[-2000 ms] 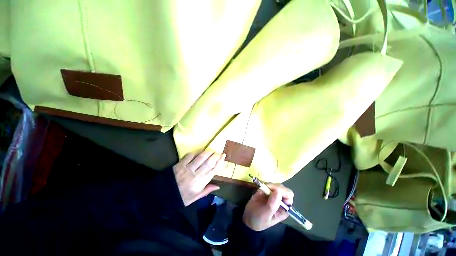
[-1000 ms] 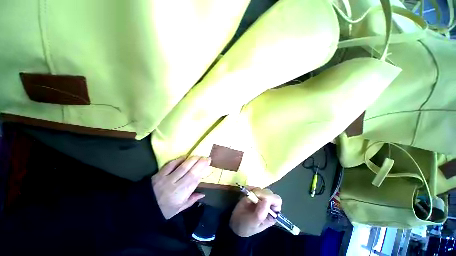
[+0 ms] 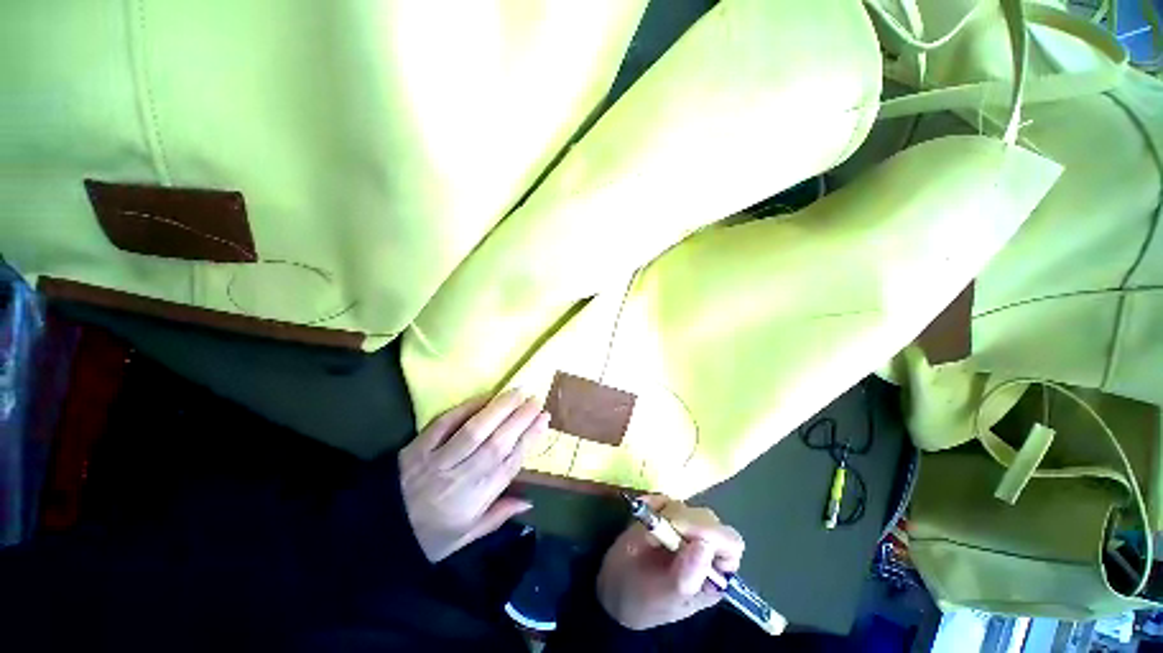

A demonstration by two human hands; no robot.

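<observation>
A yellow tote bag (image 3: pixel 765 306) lies in front of me with a brown label patch (image 3: pixel 591 408) near its lower edge and a brown bottom trim (image 3: pixel 574 484). My left hand (image 3: pixel 472 472) rests flat on the bag's lower left corner, its fingertips beside the patch. My right hand (image 3: pixel 670 561) holds a white pen-shaped tool (image 3: pixel 746 600); its dark tip is at the bottom trim, right of the patch. A fine loose thread curls on the bag right of the patch.
Another yellow bag (image 3: pixel 319 140) with a brown patch (image 3: pixel 172 221) lies at left. More yellow bags (image 3: pixel 1059 293) are heaped at right. A small yellow-handled tool (image 3: pixel 835 495) with a black cord lies on the dark table (image 3: pixel 791 549). Clear plastic film (image 3: pixel 18 408) shows at far left.
The view has shifted slightly between frames. The pen tip has moved from the bag surface below the patch down to the bottom trim. My left hand stays on the bag.
</observation>
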